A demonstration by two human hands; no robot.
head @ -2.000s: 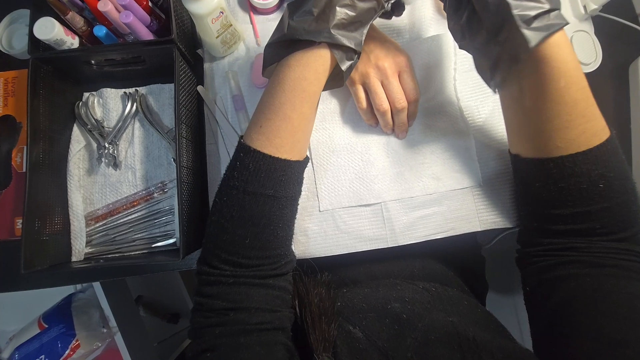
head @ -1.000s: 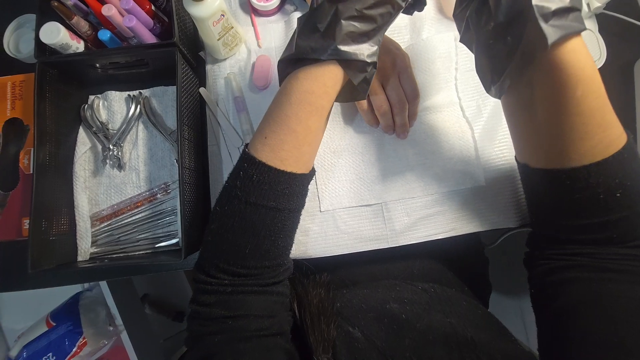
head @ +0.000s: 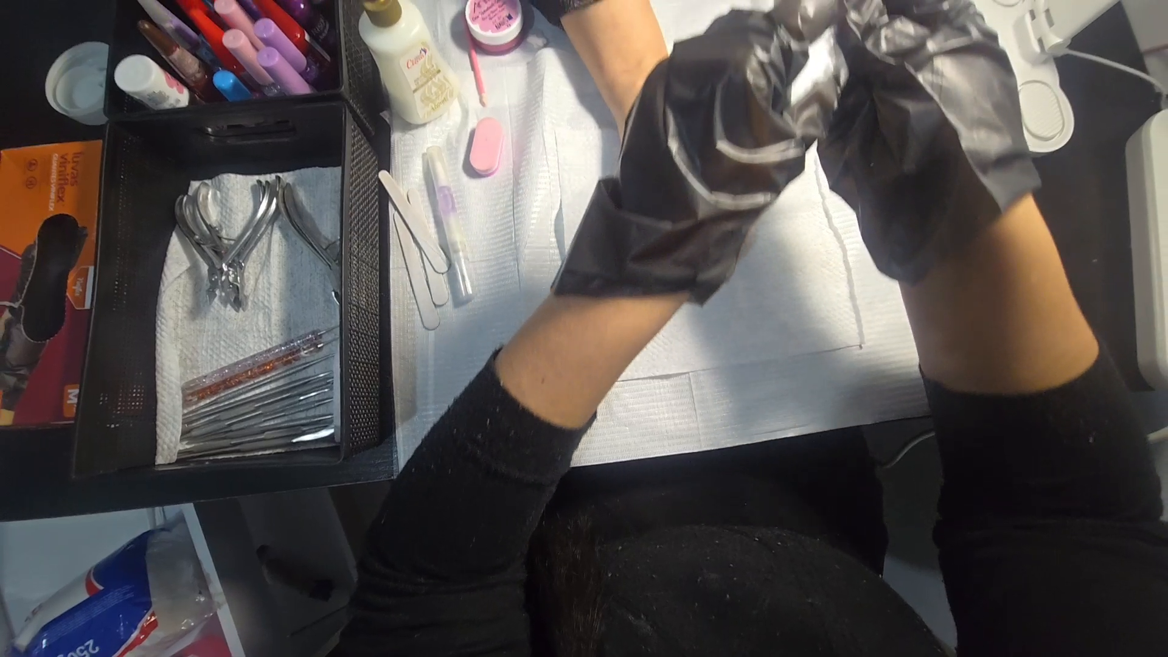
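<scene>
My left hand (head: 712,137), in a loose black disposable glove, is raised over the white paper towel (head: 785,301). Close beside it at the top is my right hand (head: 912,119), gloved in the same way. The two gloves meet near the top edge, and the fingers are bunched or cut off, so I cannot tell whether they hold anything. Another person's forearm (head: 620,46) reaches in from the top and passes behind my left glove, which hides that person's hand. White nail files (head: 417,246), a clear tube with a purple middle (head: 447,219) and a pink buffer (head: 486,147) lie to the left.
At left, a black mesh basket (head: 363,301) holds cuticle nippers (head: 228,237) and slim metal tools (head: 274,411). Another basket has nail polish bottles (head: 265,46). A lotion bottle (head: 411,68) and pink jar (head: 495,20) stand nearby. A glove box (head: 46,274) is far left, a white device (head: 1040,100) upper right.
The other person's hand, visible on the paper towel in both earlier frames, is now hidden behind my left glove. My gloved hands have come closer together.
</scene>
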